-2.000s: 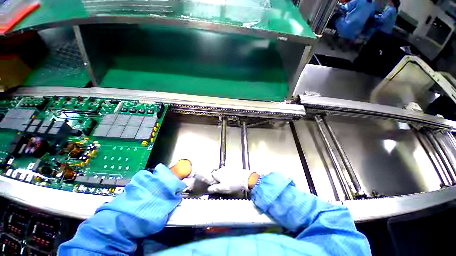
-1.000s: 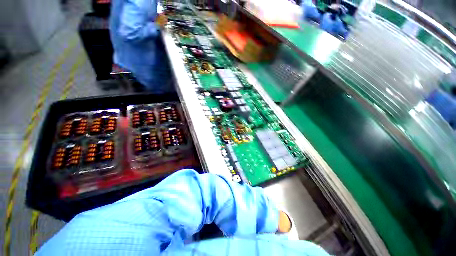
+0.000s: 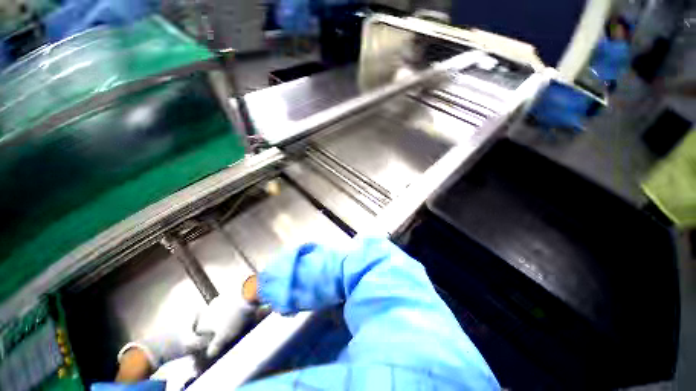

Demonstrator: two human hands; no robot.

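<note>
My right hand (image 3: 223, 319), in a pale knit glove, rests at the inner edge of the near conveyor rail (image 3: 256, 347), at the lower left. My left hand (image 3: 169, 353), in the same kind of glove, is close beside it on the left, partly cut off by the lower picture edge. The fingers of both hands are blurred, and no held thing shows. A green circuit board (image 3: 30, 353) with grey blocks and yellow dots lies left of the hands, mostly out of the picture.
Metal cross shafts (image 3: 194, 269) span the conveyor. A large black tote bin (image 3: 526, 244) stands right of the near rail. A green-topped shelf (image 3: 114, 191) is behind the far rail. A pale frame (image 3: 458, 34) stands at the conveyor's far end. People in blue smocks show beyond.
The view has swung from the left, with the coil trays and boards, to the right, with the black bin. Both gloved hands now show at the lower left.
</note>
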